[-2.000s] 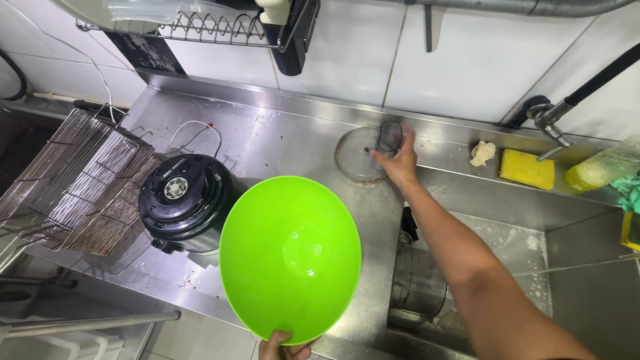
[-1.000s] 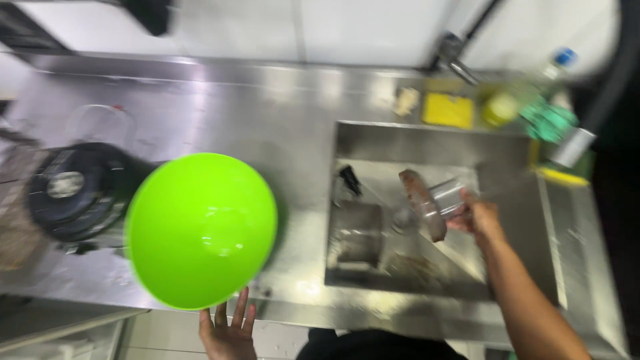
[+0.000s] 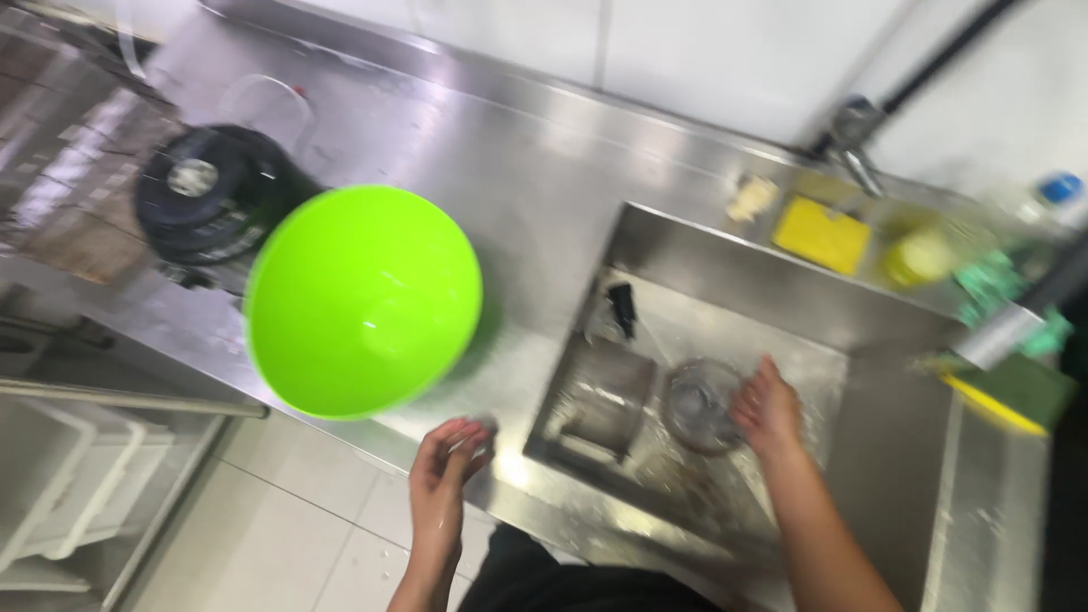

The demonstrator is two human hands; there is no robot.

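A lime-green plastic bowl (image 3: 365, 302) stands on the stainless steel counter (image 3: 544, 170), just right of a black-lidded pot (image 3: 208, 191). My left hand (image 3: 450, 463) is over the counter's front edge, below and right of the bowl and apart from it, with curled fingers and nothing seen in them. Down in the sink (image 3: 731, 255), my right hand (image 3: 769, 408) is beside a round clear lid or dish (image 3: 704, 406); blur hides whether the fingertips touch it. A metal container (image 3: 605, 395) lies to the left of it in the sink, with a black-handled item (image 3: 622, 308) above.
Along the sink's back ledge are a crumpled pale scrap (image 3: 751, 197), a yellow sponge (image 3: 820, 234), a bottle of yellow liquid (image 3: 918, 255) and a green cloth (image 3: 994, 289). A tap (image 3: 858, 153) and a hose nozzle (image 3: 999, 333) reach over the sink area. Wire racks (image 3: 76, 161) lie far left.
My left hand has come away from the green bowl. My right hand first held a small cup at the counter, then carried it and a round thing over the sink; now it holds neither plainly.
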